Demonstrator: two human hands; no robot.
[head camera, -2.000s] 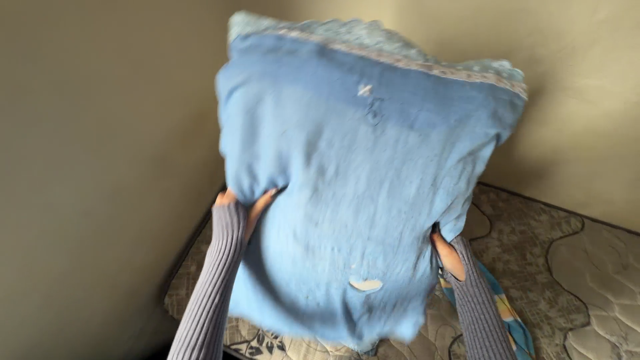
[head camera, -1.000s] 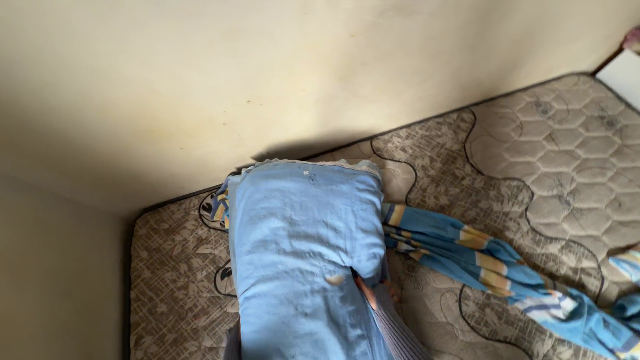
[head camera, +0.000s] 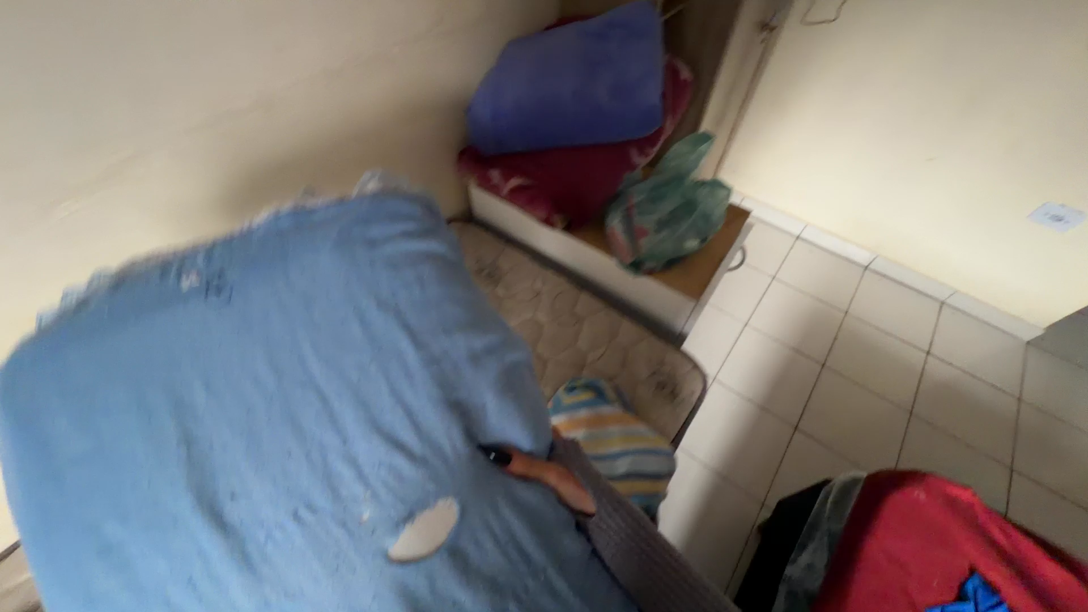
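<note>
A large light-blue pillow (head camera: 289, 399) with a frilled far edge and a pale oval patch or hole fills the left and lower middle of the head view. My right hand (head camera: 544, 476), in a grey ribbed sleeve, grips its right side, with the thumb on top and the fingers hidden beneath. My left hand is out of sight. Beyond the pillow lies the patterned mattress (head camera: 586, 327), and a striped blue, yellow and white cloth (head camera: 616, 442) rests at its near corner, just right of my right hand.
At the mattress's far end, a low white and wooden cabinet (head camera: 586, 259) bears a folded blue blanket (head camera: 569, 85), a dark red cloth (head camera: 561, 183) and a green plastic bag (head camera: 671, 212). Right are floor tiles (head camera: 782, 408); a red cloth (head camera: 943, 544) is at lower right.
The view has swung far to the right, onto the cabinet and floor. The pillow, held up by both hands two seconds ago, is still in my right hand; my left hand has left the view.
</note>
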